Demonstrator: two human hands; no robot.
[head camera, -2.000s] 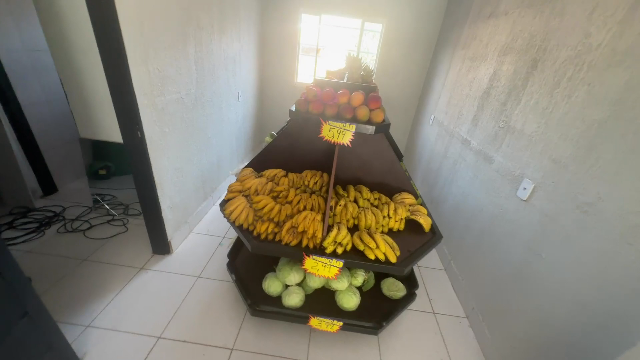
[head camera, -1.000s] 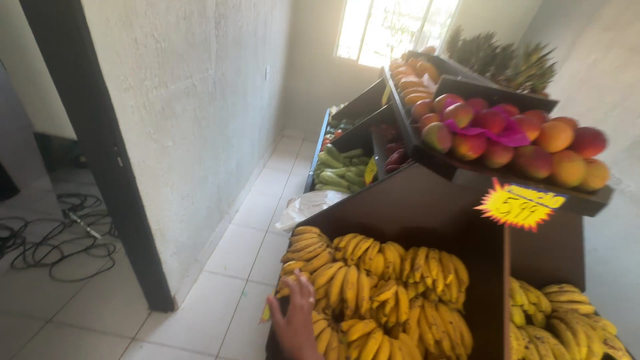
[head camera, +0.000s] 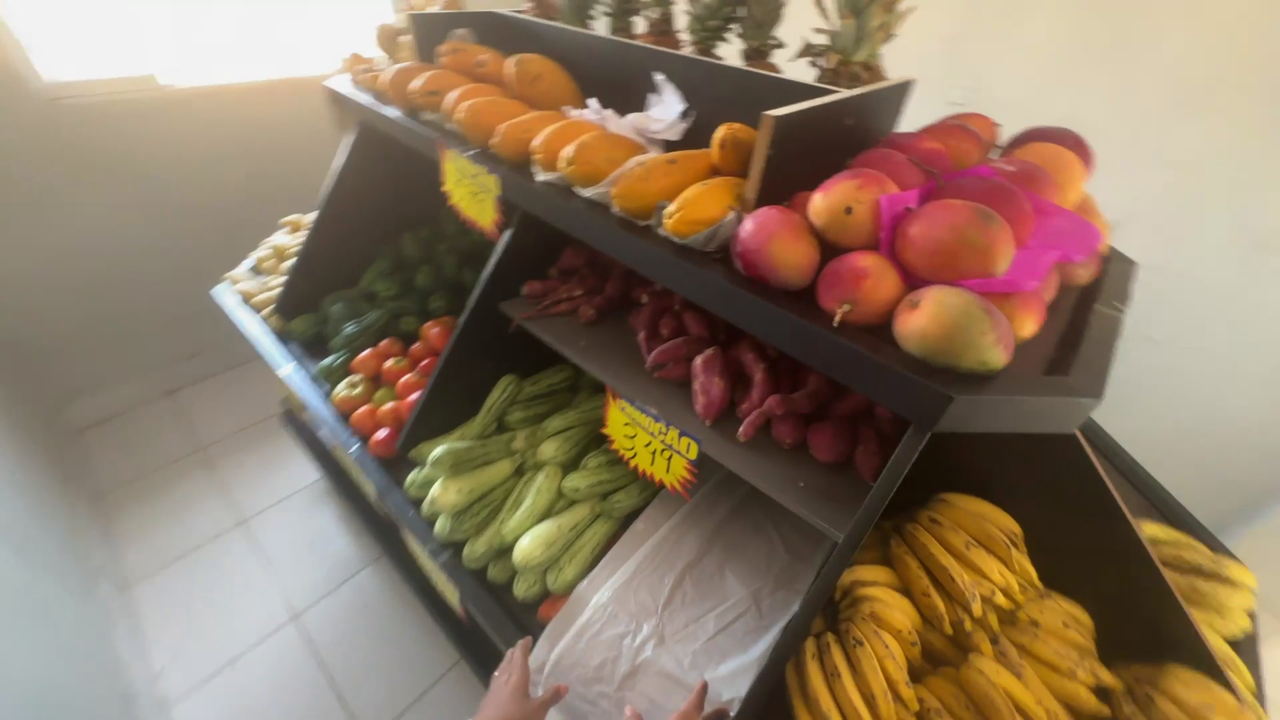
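Note:
At the bottom edge of the view, my left hand (head camera: 518, 686) is beside a sheet of clear plastic bags (head camera: 672, 600) that lies in a bay of the produce stand. Its fingers are spread and nothing is seen in them. Only the fingertips of my right hand (head camera: 680, 704) show, low over the same plastic; the rest is cut off by the frame. Pale green striped zucchini (head camera: 545, 495) lie left of the plastic, and bunches of bananas (head camera: 960, 610) fill the bay to the right. Whether either hand touches the plastic is unclear.
Sweet potatoes (head camera: 712, 380) lie on a shelf above, below papayas (head camera: 595, 157) and mangoes (head camera: 955, 240). Tomatoes (head camera: 385, 375) and dark green peppers or similar vegetables (head camera: 400, 280) are further left. The stand's front rim (head camera: 385, 510) borders the tiled floor (head camera: 250, 560); a price sign (head camera: 650, 440) sticks out over the zucchini.
The view has moved in to the stand's left side. One second ago a hand was at the bananas; now both hands are by the plastic.

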